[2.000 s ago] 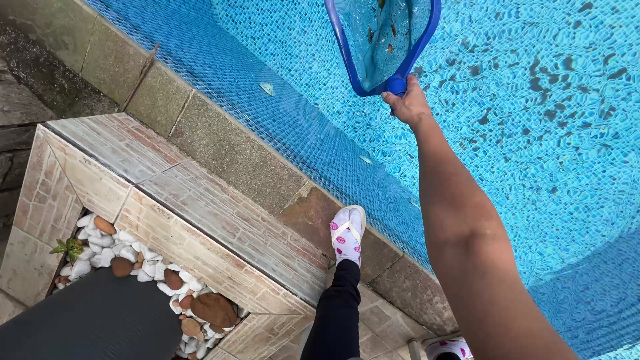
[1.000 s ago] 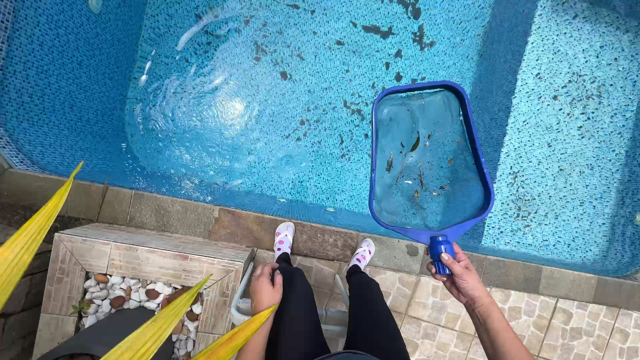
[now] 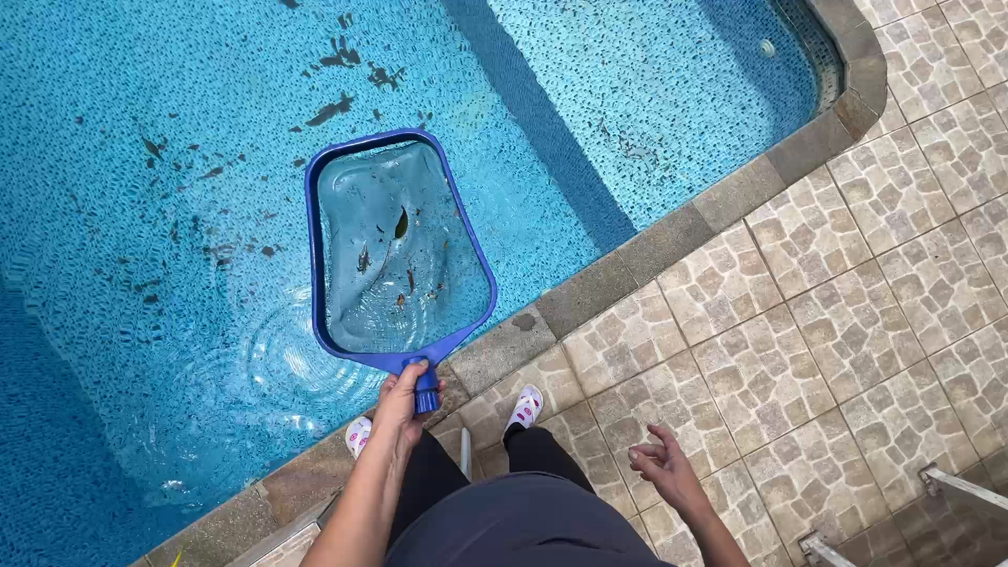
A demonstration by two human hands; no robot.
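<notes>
A blue plastic pool skimmer net (image 3: 403, 252) is held out over the pool water by my left hand (image 3: 405, 400), whose fingers and thumb close round its short handle socket. Wet leaves (image 3: 402, 224) and small bits of debris lie on the mesh. My right hand (image 3: 661, 465) hangs over the paving at my right side, fingers apart and slightly bent, holding nothing. Dark debris (image 3: 331, 110) shows in the pool (image 3: 260, 197) beyond the net.
My feet stand near the stone coping (image 3: 587, 295) of the pool. Stone-patterned tiles (image 3: 787, 331) spread to the right, with white metal legs (image 3: 969, 487) at the lower right. A pale metal bar (image 3: 465, 453) shows between my legs. Pool steps (image 3: 622, 102) lie at the upper right.
The skimmer net was in my right hand one second ago and is now in my left. My right hand has let go of it. The view has turned strongly.
</notes>
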